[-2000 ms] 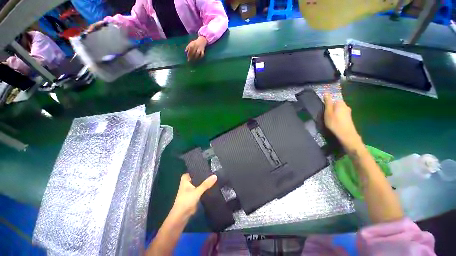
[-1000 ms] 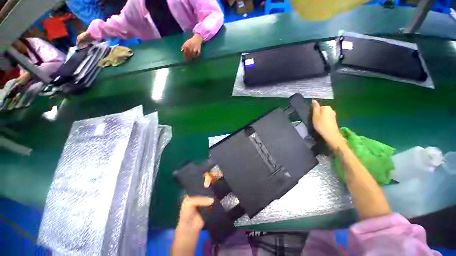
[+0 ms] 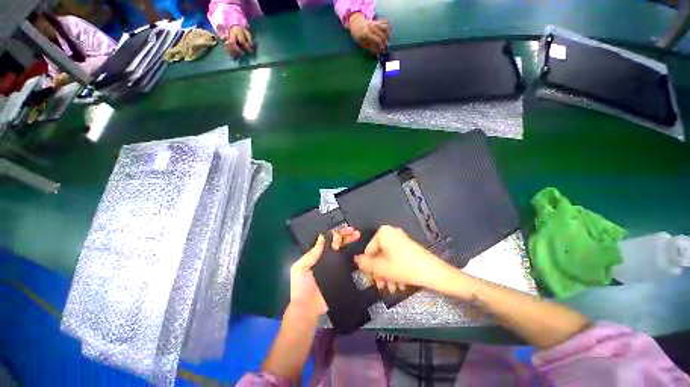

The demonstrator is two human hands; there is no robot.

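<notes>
A black panel unit (image 3: 454, 178) lies tilted over a bubble wrap sheet (image 3: 484, 272). Its left wing (image 3: 340, 287) is pulled out from the body with a gap between; the right end shows no gap. A slotted strip runs across the middle of the body. My left hand (image 3: 312, 276) holds the left wing, thumb on top and some fingertips showing in the gap. My right hand (image 3: 393, 261) is at the same gap, fingers bent against the wing's inner edge; whether it grips anything is hidden.
A bubble bag stack (image 3: 144, 242) lies left. A green cloth (image 3: 575, 242) and a translucent white bottle (image 3: 651, 257) are right. Two black panels (image 3: 454, 72) (image 3: 609, 79) lie on bubble wrap across the bench. Another person's hands (image 3: 368, 32) rest behind; more units are stacked far left.
My right hand has left the right wing and moved to the left gap. The right wing is now in against the body. The other person's hand has moved beside the back panel.
</notes>
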